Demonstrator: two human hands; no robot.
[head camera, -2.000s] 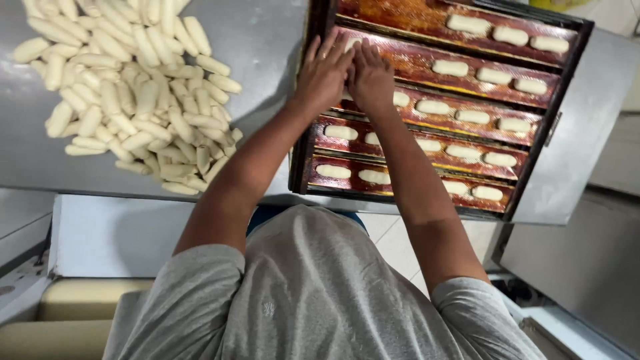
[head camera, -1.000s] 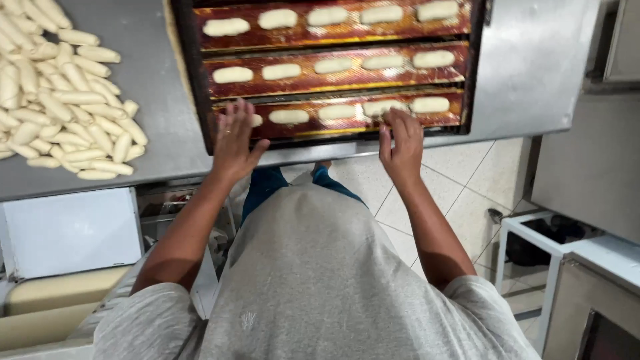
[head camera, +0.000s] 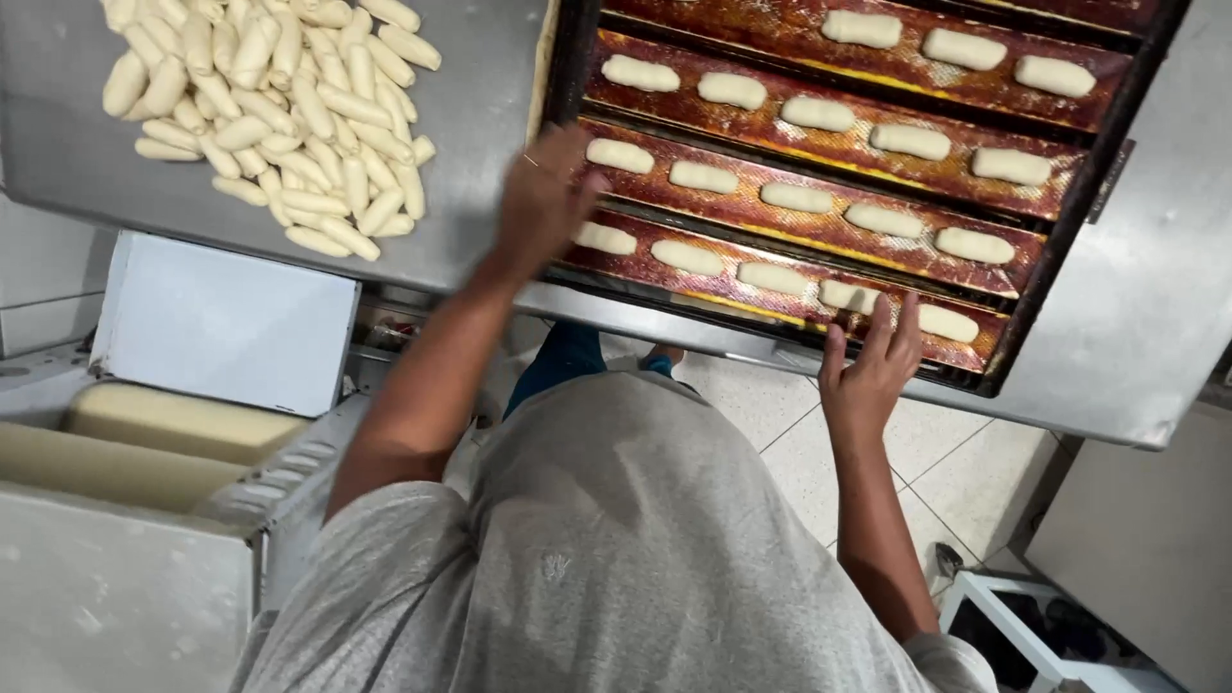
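A dark-framed baking tray with several perforated channels (head camera: 712, 236) holds rows of pale dough rolls, most channels bearing several pieces. My left hand (head camera: 549, 197), blurred, is at the tray's left edge beside the two nearest rows, fingers apart, with no dough seen in it. At the near right edge, my right hand (head camera: 874, 361) has its fingertips over the front channel, between a dough roll (head camera: 849, 296) and the end dough roll (head camera: 948, 323); whether it touches either cannot be told. A large heap of dough rolls (head camera: 308, 125) lies on the steel table to the left.
The steel table (head camera: 481, 58) runs under the tray and heap. Below its left side stand a pale panel (head camera: 231, 318) and a metal machine (head camera: 125, 568) with cream rollers. A white-framed stand (head camera: 1011, 616) is at the lower right, above a tiled floor.
Both hands have come from the tray's upper-left part, where they were close together, to its left and near right edges. The view has shifted and tilted.
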